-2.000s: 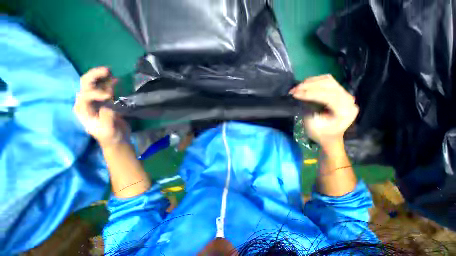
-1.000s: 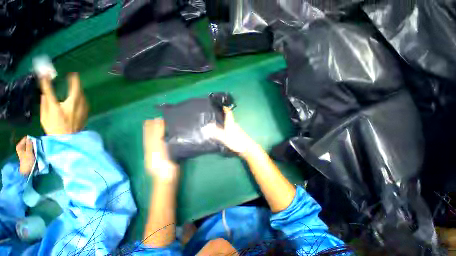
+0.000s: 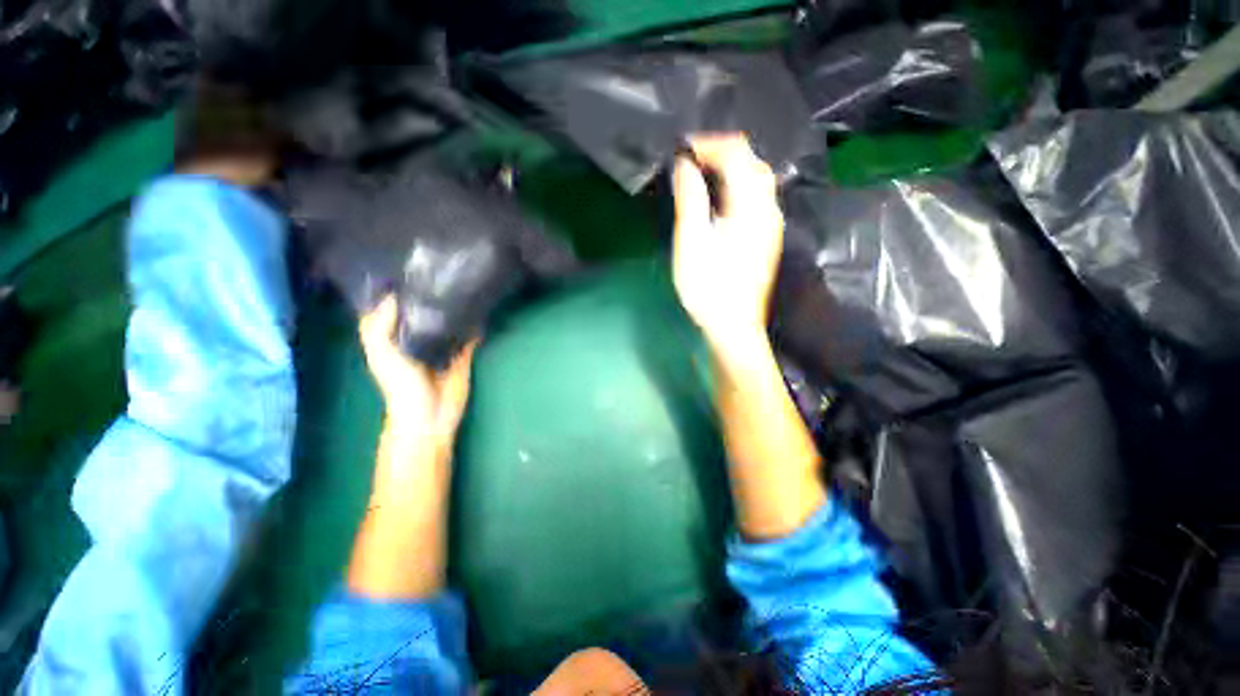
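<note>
My left hand (image 3: pixel 419 374) is at the left of the green tabletop (image 3: pixel 585 476), its thumb and fingers around the near end of a compact, blurred black parcel (image 3: pixel 442 279). The parcel's far side merges with other black plastic. My right hand (image 3: pixel 730 252) is further forward and to the right. Its curled fingers are on the near edge of a glossy black bag (image 3: pixel 626 102) lying at the back; the fingertips are partly hidden.
A large pile of crinkled black bags (image 3: pixel 938 313) lies at the right. A co-worker's blue sleeve (image 3: pixel 204 354) reaches forward at the left, beside my left arm. More black bags (image 3: pixel 82 82) lie at the back left. Green surface shows between the bags at the back.
The parcel held between both hands has moved left and forward in my left hand. My right hand has let go of it and moved forward to another bag. The co-worker's arm reaches further forward.
</note>
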